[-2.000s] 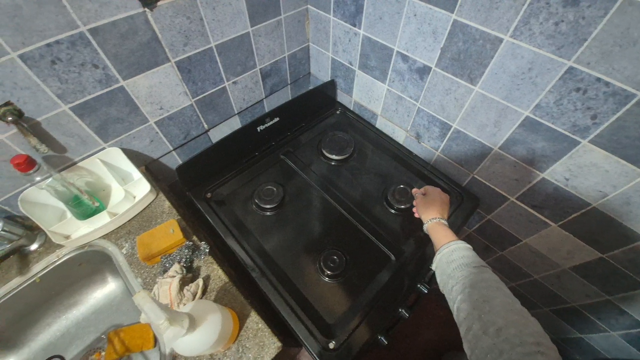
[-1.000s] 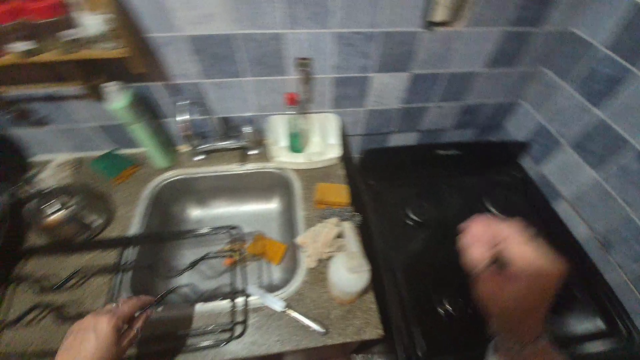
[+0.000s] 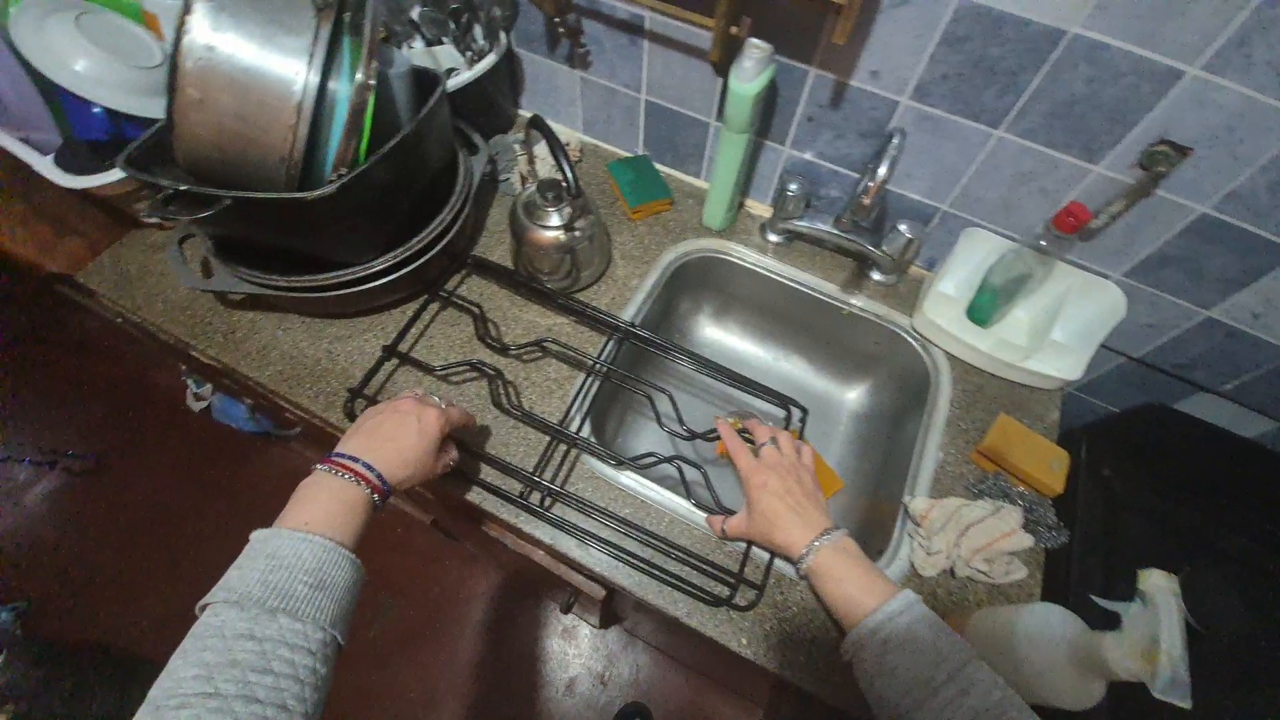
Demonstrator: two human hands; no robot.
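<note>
A black wire stove grate (image 3: 560,432) lies across the stone countertop and over the front left part of the steel sink (image 3: 800,330). My left hand (image 3: 405,440) is closed on the grate's front rail near its left end. At the grate's right end, my right hand (image 3: 775,490) has its fingers spread and touches the bars; whether it grips them I cannot tell. Beneath the right end, partly hidden by that hand, an orange cloth or sponge (image 3: 825,478) shows in the sink.
Stacked pots (image 3: 330,220) and a steel kettle (image 3: 560,240) stand behind on the left. A green bottle (image 3: 735,150), a green-topped sponge (image 3: 640,187) and the faucet (image 3: 850,225) line the wall. At right are a white soap tray (image 3: 1060,345), a yellow sponge (image 3: 1030,457), a rag (image 3: 965,540), a spray bottle (image 3: 1060,640) and the black stove (image 3: 1160,500).
My right hand has moved from over the stove to the grate's right end. My left hand stays on the grate. The view has swung left from the stove to the sink.
</note>
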